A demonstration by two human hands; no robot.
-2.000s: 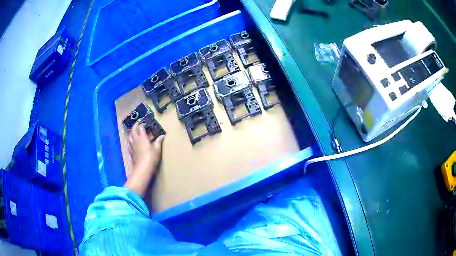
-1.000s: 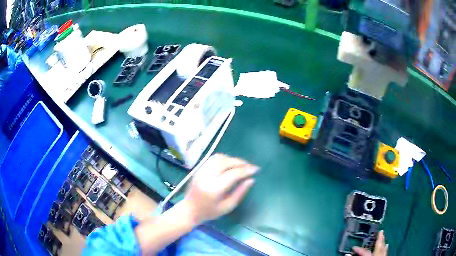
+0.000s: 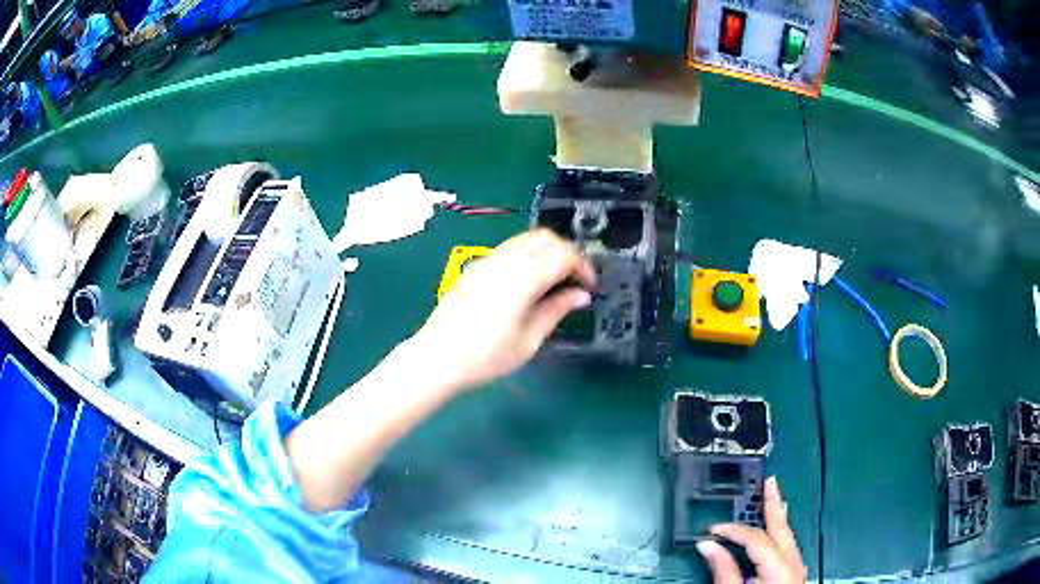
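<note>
A trail camera housing sits in the press fixture (image 3: 659, 268), its dark lens panel (image 3: 622, 228) towards the back. My left hand (image 3: 502, 302) is bare and reaches over the fixture, fingertips bent over the housing's middle; whether they grip it is hidden. A second trail camera housing (image 3: 715, 439) lies on the bench in front of the right start button, hexagonal lens opening at its far end and open window nearer me. My right hand (image 3: 758, 553), cut off by the lower edge, holds its near end between thumb and fingers.
Yellow start buttons (image 3: 725, 306) flank the fixture, the left one partly behind my hand. The cream press head (image 3: 604, 114) stands behind. The tape dispenser (image 3: 257, 297) is left. Masking tape (image 3: 918, 361), blue-handled cutters (image 3: 858, 306) and more housings (image 3: 967, 485) lie right. People work far left.
The view has turned from the bin to the bench and press. My left hand has left the bin and moved over the fixture. My right hand has stayed at the housing on the bench since it came into view.
</note>
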